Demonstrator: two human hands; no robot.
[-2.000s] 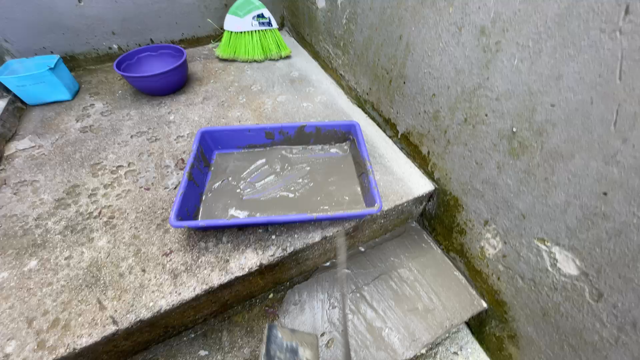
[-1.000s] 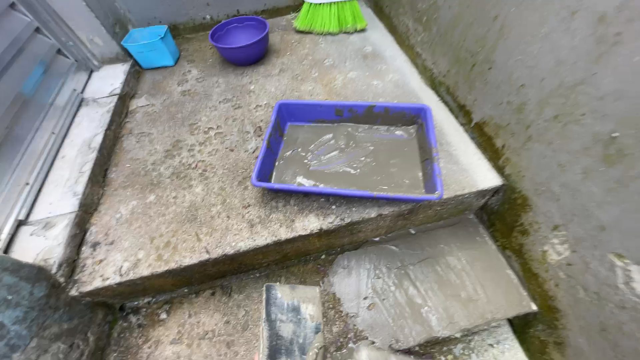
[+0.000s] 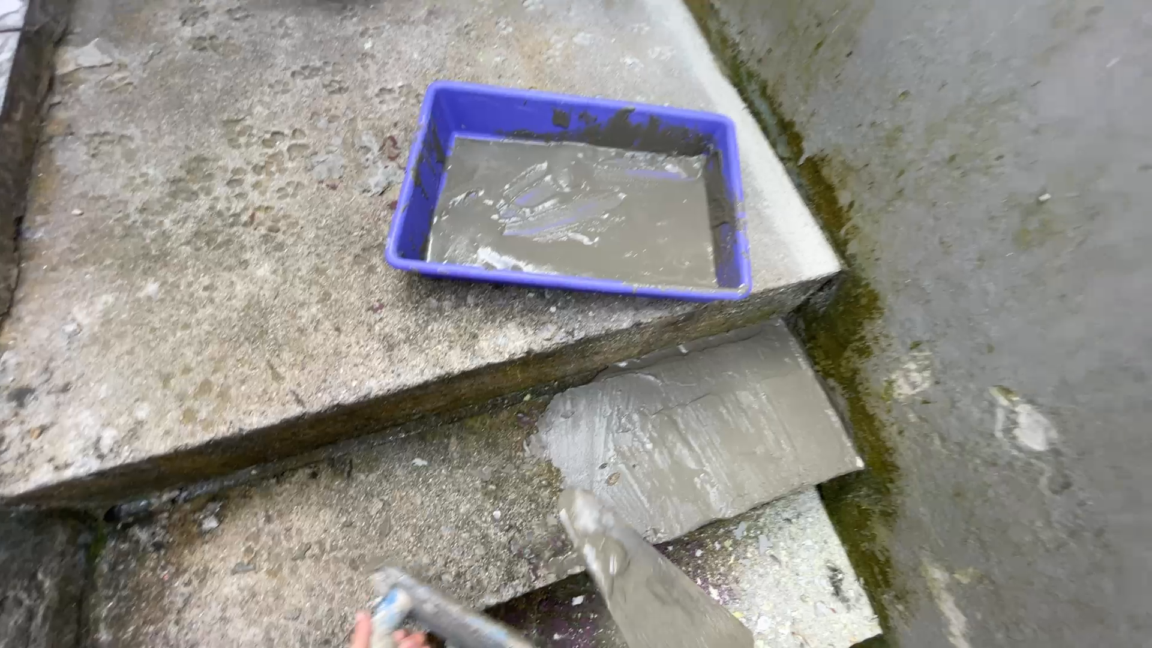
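At the bottom edge, the fingertips of my left hand [image 3: 389,635] are closed around the pale, blue-marked handle of a flat plastering tool [image 3: 459,619], seen nearly edge-on. To its right, a cement-coated metal trowel [image 3: 652,576] reaches up from the bottom edge; whatever holds it is out of frame, and my right hand is not visible. The trowel's tip overlaps the lower left part of a smeared layer of wet grey cement [image 3: 711,423] on the lower step. On the upper step sits a purple plastic tray [image 3: 576,281] with wet cement mix inside.
The rough concrete upper step [image 3: 225,297] ends in a slanting edge above the lower step [image 3: 360,504]. A grey wall [image 3: 1008,270] rises on the right, with a mossy strip [image 3: 837,306] along its base. Speckled lower concrete [image 3: 783,567] shows at the bottom right.
The flat tool showed its broad face a second ago and now appears edge-on. More of the trowel is visible. The view has shifted closer and lower, losing the bowl, blue container and green broom.
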